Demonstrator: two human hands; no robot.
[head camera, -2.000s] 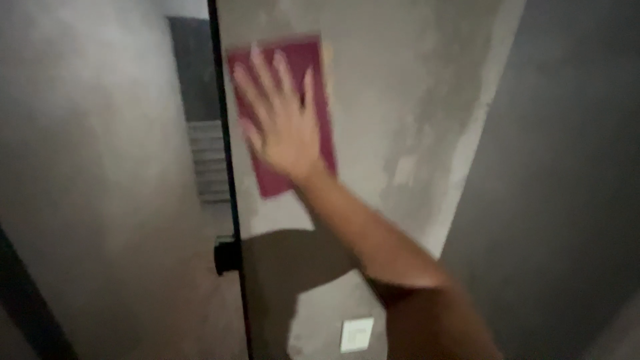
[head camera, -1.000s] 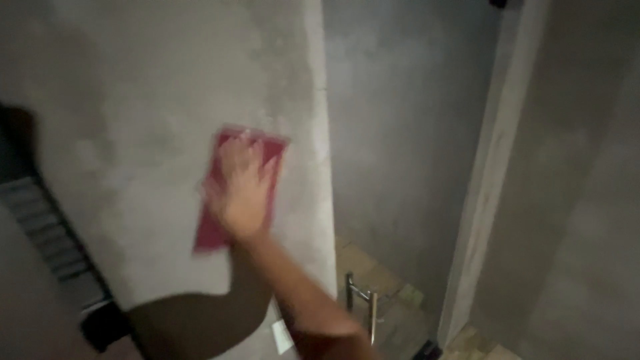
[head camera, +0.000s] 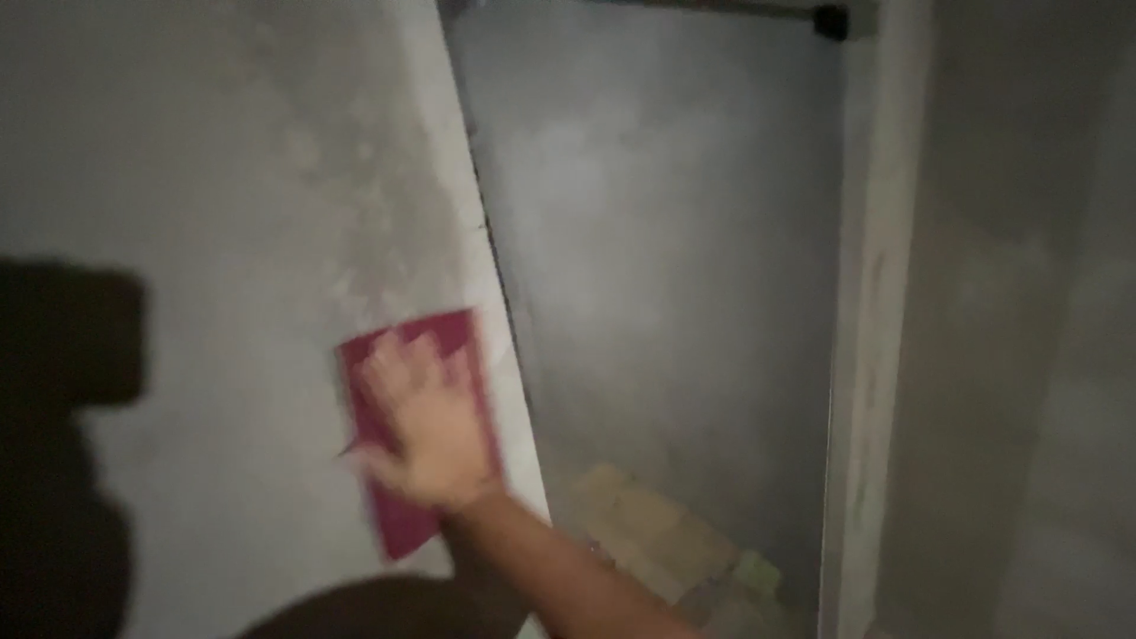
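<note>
A dark red rectangular sheet, perhaps sandpaper (head camera: 406, 531), lies flat against the grey plastered wall (head camera: 222, 213), close to the wall's pale right edge. My right hand (head camera: 430, 430) presses on it, palm to the wall, fingers spread upward and thumb to the left. Motion blurs the hand and part of the sheet. The forearm comes in from the bottom right. Above the sheet, the wall surface has a darker, mottled patch. My left hand is out of view.
The wall's corner edge (head camera: 484, 226) runs down just right of the sheet. Beyond it are a recessed grey wall (head camera: 674, 231), yellowish pieces low down (head camera: 666, 532), a rod with a black end (head camera: 832, 22) and a pale vertical strip (head camera: 887, 293). Dark shadows fall at left.
My right hand and the red sheet have moved across the wall, from beside its dark left edge to low beside its right edge. The view has swung right.
</note>
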